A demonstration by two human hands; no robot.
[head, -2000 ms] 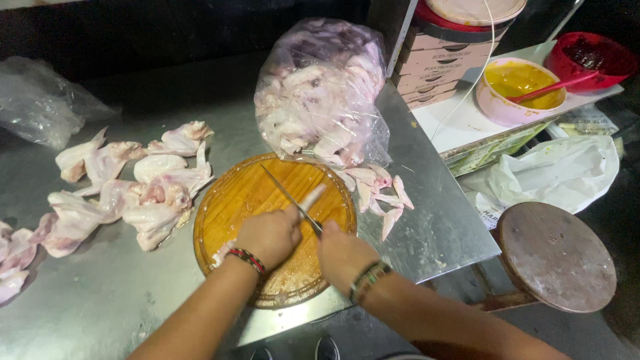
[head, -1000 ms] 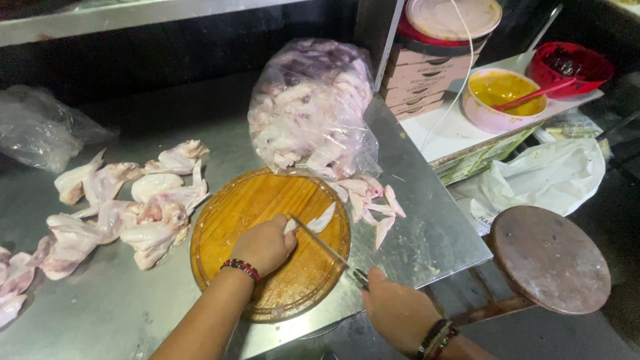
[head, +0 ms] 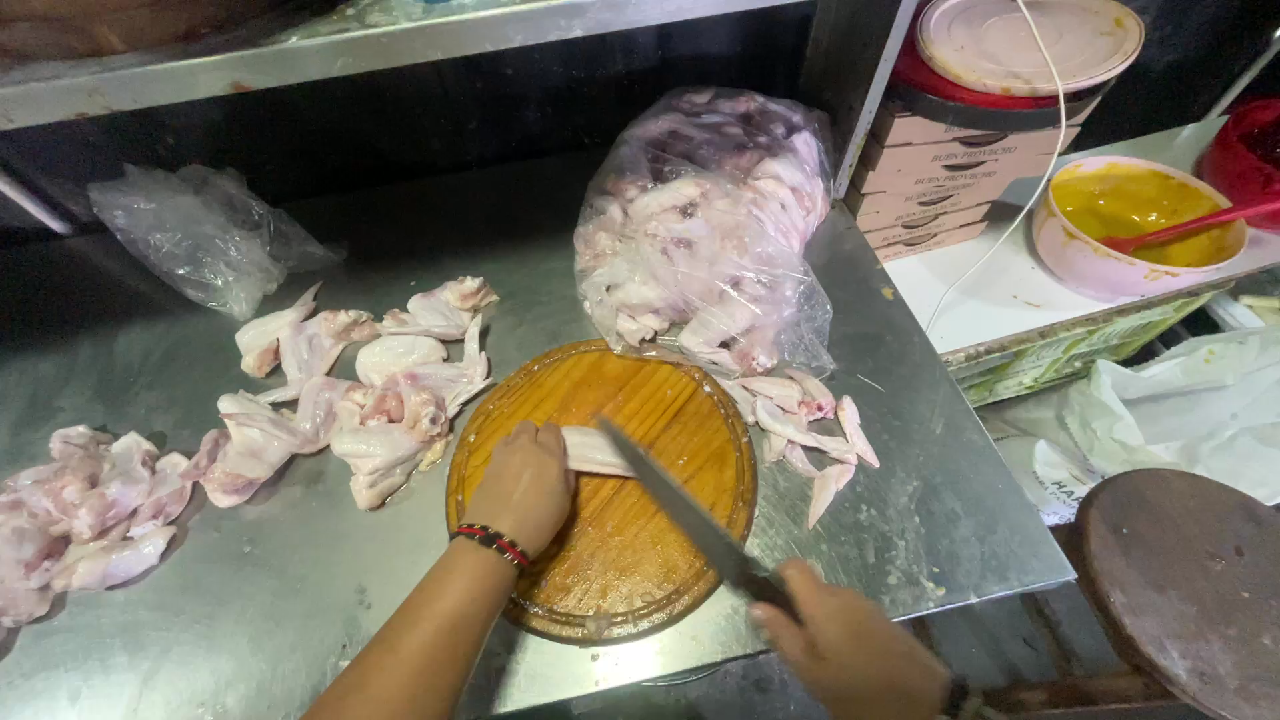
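My left hand [head: 525,485] holds a raw chicken wing piece [head: 598,451] down on a round wooden cutting board [head: 620,560]. In my right hand [head: 850,635], at the board's lower right, is the dark handle of a kitchen knife [head: 695,515]; its blade slants up and left, with the tip at the wing piece. Small cut wing tips [head: 800,425] lie right of the board. Raw chicken wings [head: 385,425] are spread to its left, with another pile [head: 85,510] at the far left. Behind the board stands a clear plastic bag of chicken wings [head: 705,240].
A crumpled clear plastic bag [head: 205,240] lies at the back left of the steel table [head: 260,610]. To the right are stacked cardboard boxes [head: 930,190], a bowl of yellow sauce [head: 1090,245] with a red utensil, and a round brown stool [head: 1190,580]. A metal shelf edge [head: 400,50] crosses above.
Two seconds ago my right hand was close beside my left over the board; now it is at the lower right. The small loose piece seen on the board one second ago no longer shows there.
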